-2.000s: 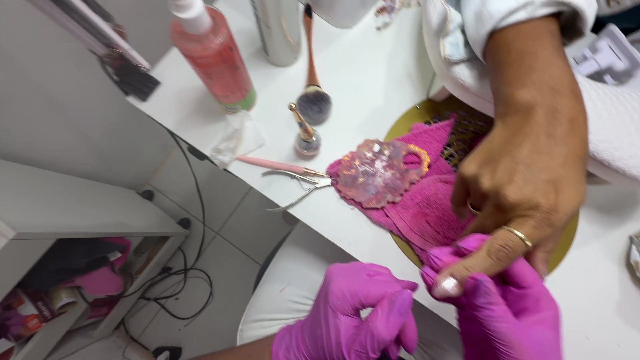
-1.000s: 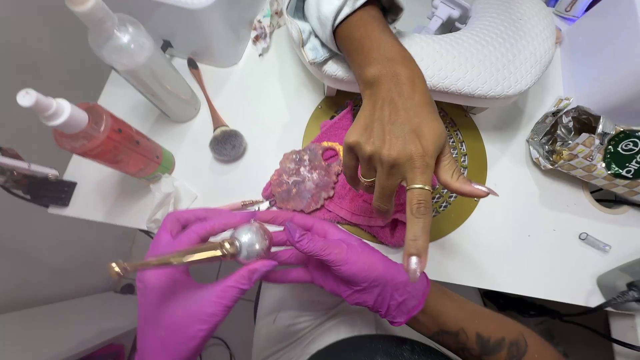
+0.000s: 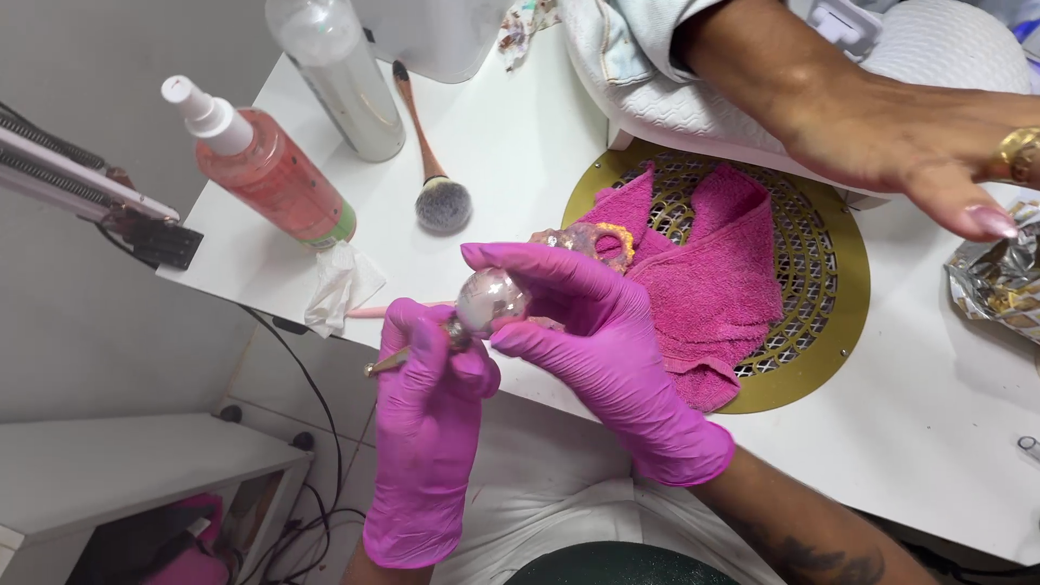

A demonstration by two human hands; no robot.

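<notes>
Both my hands wear magenta gloves. My left hand (image 3: 431, 406) grips the gold metal stem of a dropper-like tool (image 3: 394, 360), its fingers at the collar. My right hand (image 3: 601, 349) closes thumb and fingers around the round glass bulb (image 3: 491, 301) at the other end. A pink towel (image 3: 711, 280) lies folded on a gold-rimmed round vent grille (image 3: 845, 325). Partly hidden behind my right hand is a glittery resin piece with a yellow-edged ring (image 3: 615, 244). Another person's hand (image 3: 886, 138), with shiny nails and a gold ring, reaches over the table at the right.
A pink spray bottle (image 3: 272, 175), a clear bottle (image 3: 349, 89) and a soft brush (image 3: 443, 203) stand or lie at the left, near a crumpled tissue (image 3: 341, 284). A padded white armrest (image 3: 674, 114) is behind the grille. An opened foil packet (image 3: 999, 284) lies at right.
My hands have gone from the other person's fingers to the gold-stemmed tool with the bulb. Since a second ago, that person's hand has moved right, off the towel.
</notes>
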